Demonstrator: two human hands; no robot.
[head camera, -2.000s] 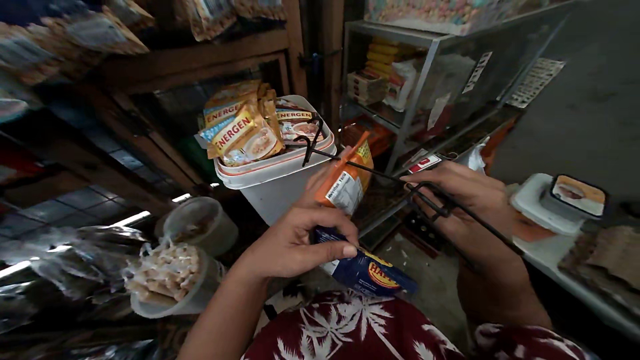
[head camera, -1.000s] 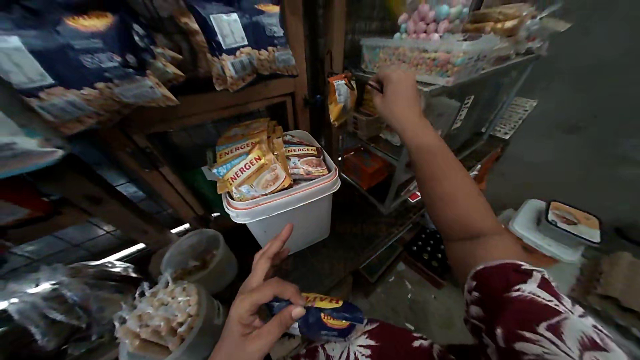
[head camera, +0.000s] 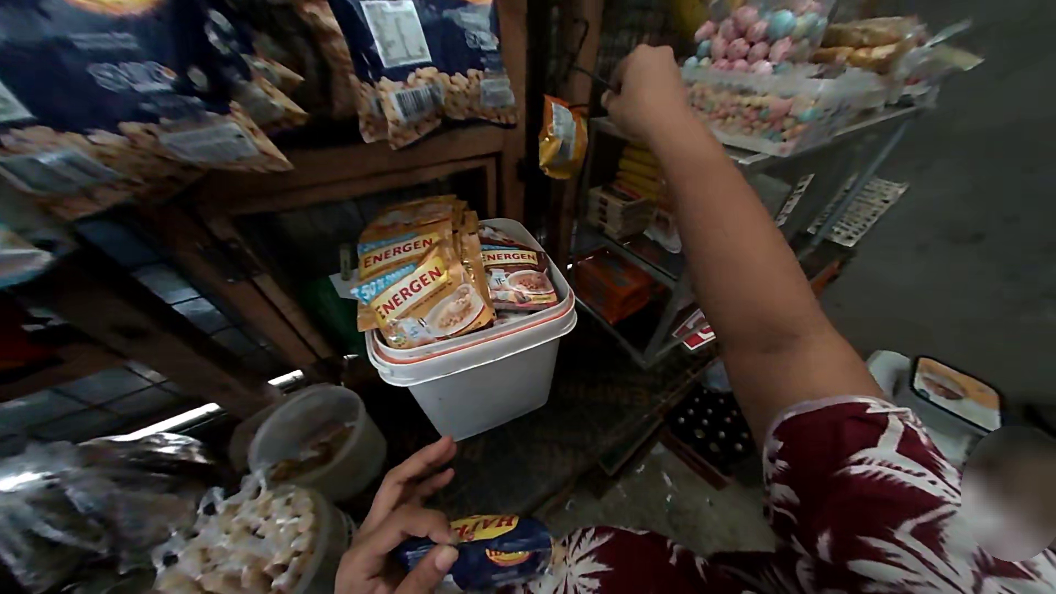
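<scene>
My left hand, low in the view, pinches a dark blue snack packet with yellow lettering between thumb and fingers. My right hand is raised at the upper middle, closed around the end of a thin dark hanger wire. An orange snack packet hangs just left of that hand, beside a wooden post. Between the hands, a white plastic tub holds several yellow Energen sachets and a brown one.
Blue peanut packets hang at upper left. A metal shelf at right carries a clear box of pastel candies. Round plastic containers stand at lower left, near bagged snacks. A white lidded container is at far right.
My right hand has moved up and away with the hanger wire, and the orange packet now hangs by the post. My left hand has lowered, still holding the blue packet. The view has shifted.
</scene>
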